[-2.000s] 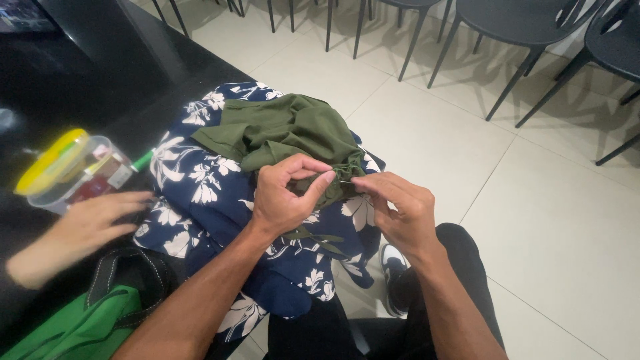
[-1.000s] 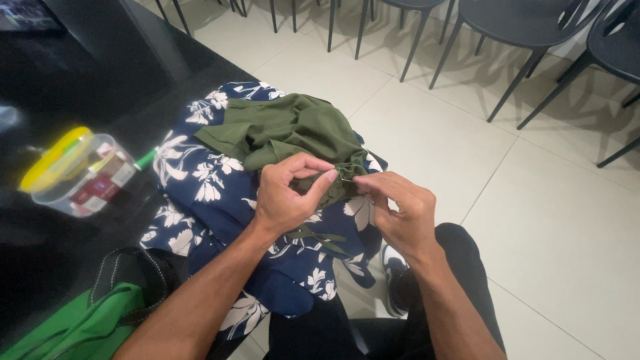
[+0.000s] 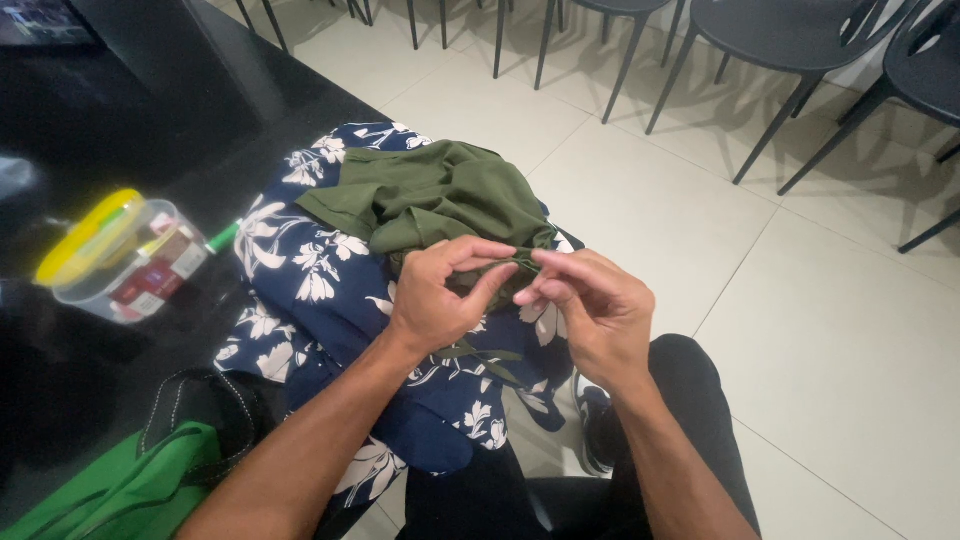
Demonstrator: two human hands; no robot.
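Olive green fabric point(image 3: 465, 187) lies bunched on navy cloth with a white floral print point(image 3: 300, 262), which spreads from the table's edge over my lap. My left hand point(image 3: 442, 289) pinches a thin gathered part of the green fabric between thumb and forefinger. Close beside its fingertips, my right hand point(image 3: 600, 307) has its thumb and forefinger at the same strands; whether it holds a strand or a small tool is too fine to tell. Narrow green fabric ties point(image 3: 487, 360) hang below my hands over the floral cloth.
A black glossy table point(image 3: 210, 142) is at the left. On it stands a clear plastic tub point(image 3: 142, 262) with a yellow lid and items inside, near a green stick-like object point(image 3: 223, 237). A green and black bag point(image 3: 127, 480) sits lower left. Dark chairs point(image 3: 780, 30) line the far side.
Another person's hand, seen at the left near the tub two seconds ago, is out of view. My right hand's fingers have shifted slightly; my left hand stays pinched on the green fabric.
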